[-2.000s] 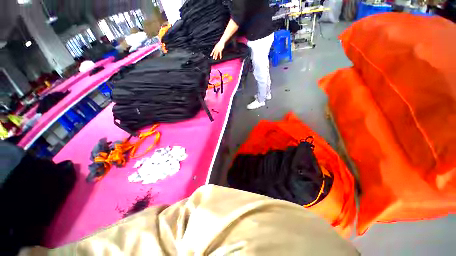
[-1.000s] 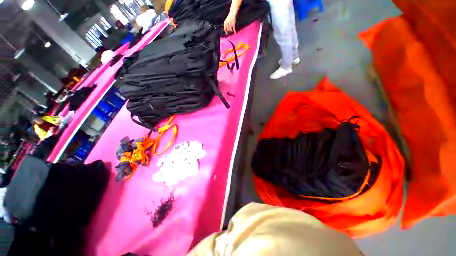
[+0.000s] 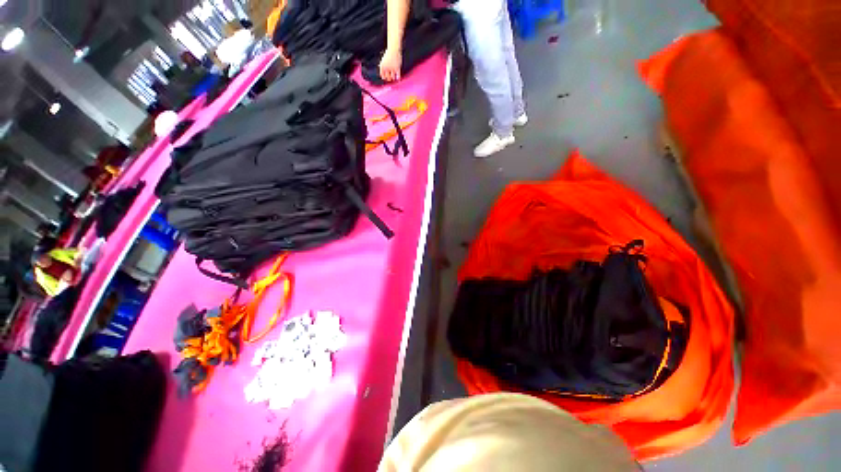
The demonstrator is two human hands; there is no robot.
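Observation:
Neither of my hands is in the picture. A stack of black backpacks point(image 3: 267, 171) lies on the pink table point(image 3: 369, 277), with straps hanging toward the near side. A pile of white labels point(image 3: 295, 359) is spread in front of it. Tangled orange and grey strips point(image 3: 217, 336) lie left of the labels. A dark heap of thread trimmings point(image 3: 267, 454) is at the bottom edge. Black bags point(image 3: 572, 327) sit in the open orange woven sack point(image 3: 590, 198) on the floor.
My tan-clothed knee point(image 3: 507, 438) is at the bottom. Another black stack point(image 3: 106, 415) stands at lower left. Full orange sacks point(image 3: 756, 212) lie at right. A person in pale trousers point(image 3: 491, 69) stands at the table's far end, one hand near more black bags point(image 3: 323, 28).
The camera view has turned right and down since the oldest frame, showing more of the open sack and less of my lap. The other person's hand has shifted slightly at the far bags.

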